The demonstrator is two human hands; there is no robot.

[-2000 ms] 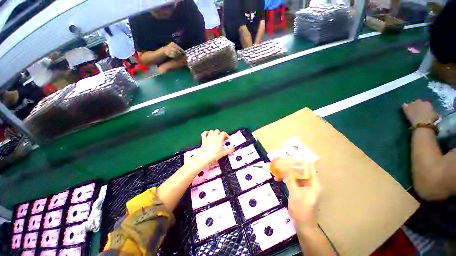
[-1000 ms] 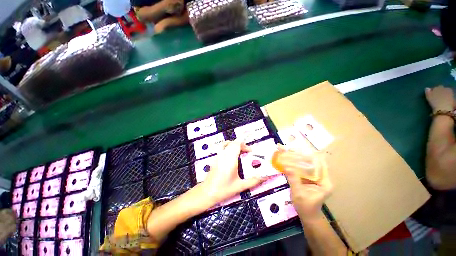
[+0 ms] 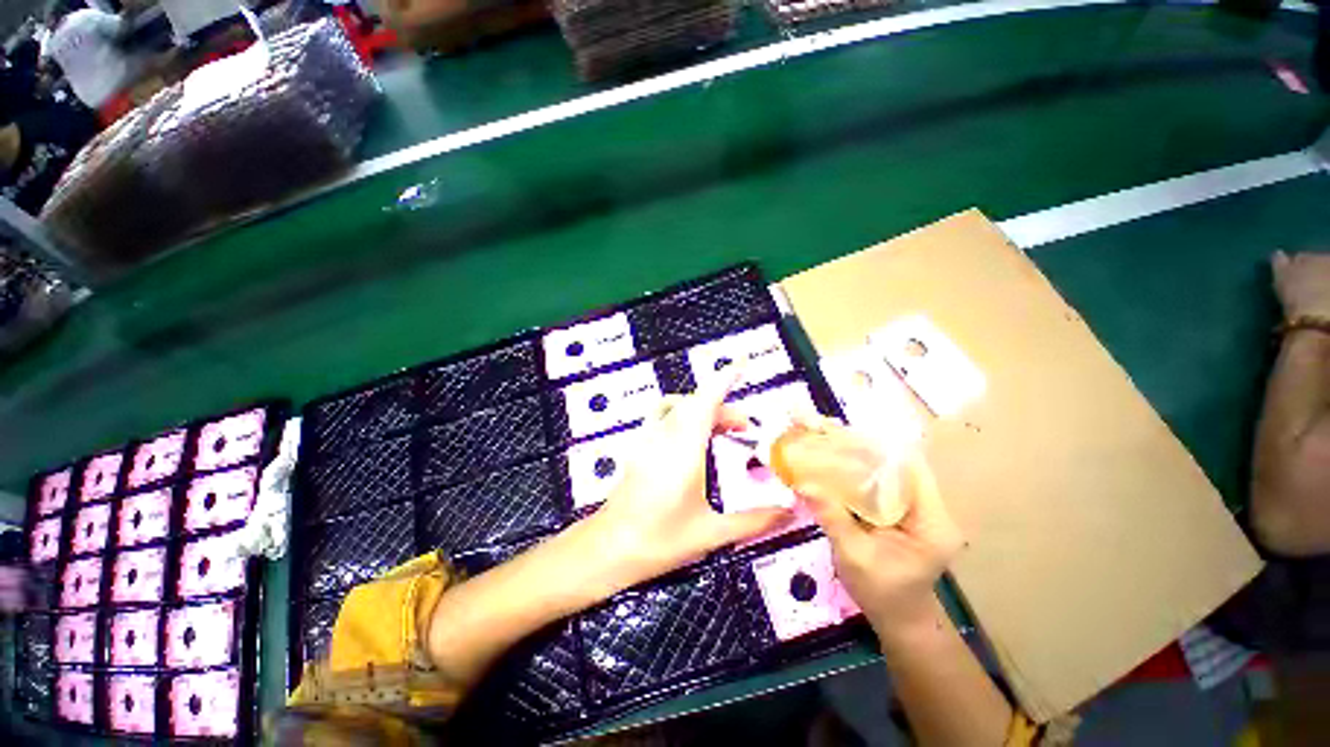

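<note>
The black plastic tray [image 3: 496, 474] lies in front of me, with pink-white pieces in its right part and bare pockets at its left. My left hand [image 3: 668, 474] is over the tray, thumb and finger spread around a pink-white piece [image 3: 741, 458]; the fingers seem to touch its edges. My right hand [image 3: 890, 533] holds a translucent squeeze bottle [image 3: 846, 470] with an orange end, tilted, its tip over that piece. Two pale pieces [image 3: 934, 365] lie on the cardboard sheet [image 3: 1079, 482] to the right.
A second filled tray [image 3: 139, 584] stands at left, with a crumpled white rag [image 3: 271, 504] between the trays. Stacked trays [image 3: 219, 132] stand across the green belt [image 3: 584, 204]. Another person's arm [image 3: 1298, 409] is at the right edge.
My left hand has moved from the tray's far pockets to a middle piece. My right hand has brought the bottle over the same piece. Two pieces now lie uncovered on the cardboard.
</note>
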